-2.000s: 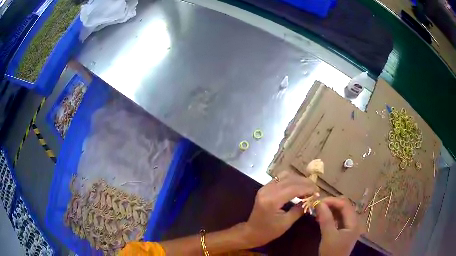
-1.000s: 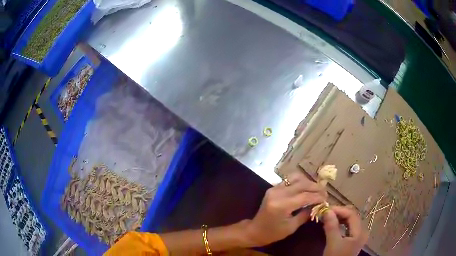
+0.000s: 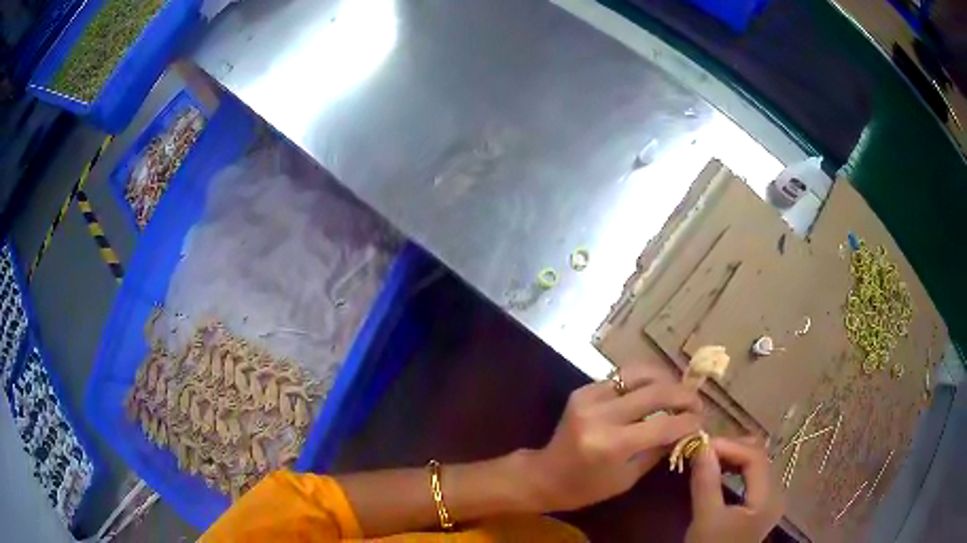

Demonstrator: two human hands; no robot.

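Observation:
My left hand (image 3: 626,440) holds a tan toy arm (image 3: 708,364), its rounded shoulder knob up and its spread fingers down. A yellow-green ring (image 3: 695,445) is at the toy arm's hand end. My right hand (image 3: 734,490) pinches at the ring with thumb and finger; its lower part is cut off by the bottom edge. Both hands are over the near edge of the stained cardboard (image 3: 732,308). A heap of rings (image 3: 878,308) lies on the cardboard at the right. A small white glue cup (image 3: 762,346) stands behind the hands.
Thin wooden sticks (image 3: 814,445) lie on the cardboard. A white bottle (image 3: 793,182) stands at its back edge. Two loose rings (image 3: 548,278) lie on the steel table (image 3: 424,138). A large blue bin (image 3: 366,355) with tan arms and a plastic sheet is at the left.
The view has shifted slightly. The toy arm and both hands stay together; the white sliver seen between the hands earliest no longer shows. My right fingers remain at the ring.

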